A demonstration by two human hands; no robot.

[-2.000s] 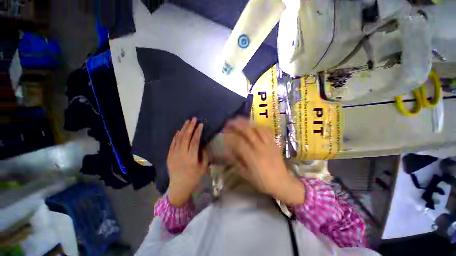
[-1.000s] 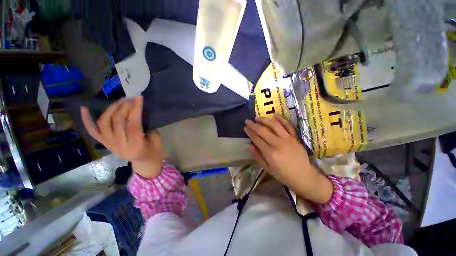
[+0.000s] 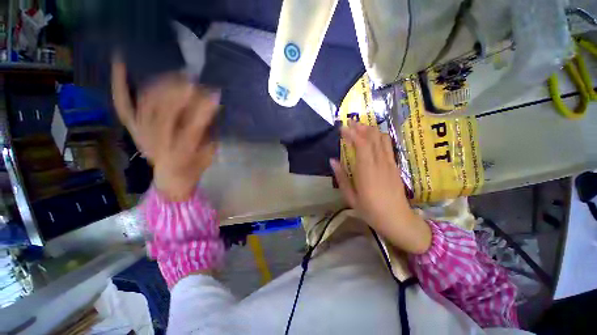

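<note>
A dark fabric panel (image 3: pixel 252 98) lies on the machine table and reaches right to the needle area, partly under the white lamp-like head. A smaller dark piece (image 3: pixel 309 159) lies at its lower right edge, close to the yellow tape. My right hand (image 3: pixel 376 171) lies flat over the yellow tape and the needle-plate side, thumb apart from the fingers, beside the small piece. My left hand (image 3: pixel 171 127) is raised at the left, strongly blurred, by the panel's left part and a dark blurred mass; whether it holds cloth cannot be told. The presser foot is not clearly visible.
The white sewing machine head (image 3: pixel 438 39) stands at the upper right, with the white lamp-like arm (image 3: pixel 298 55) left of it. Yellow tape (image 3: pixel 452 160) flanks the metal plate. Yellow scissors handles (image 3: pixel 571 88) are at the right. A blue crate (image 3: pixel 143 282) is at the lower left.
My left hand has left the panel and moved up and left. My right hand has moved right onto the yellow tape. The panel has shifted, uncovering the table's front edge.
</note>
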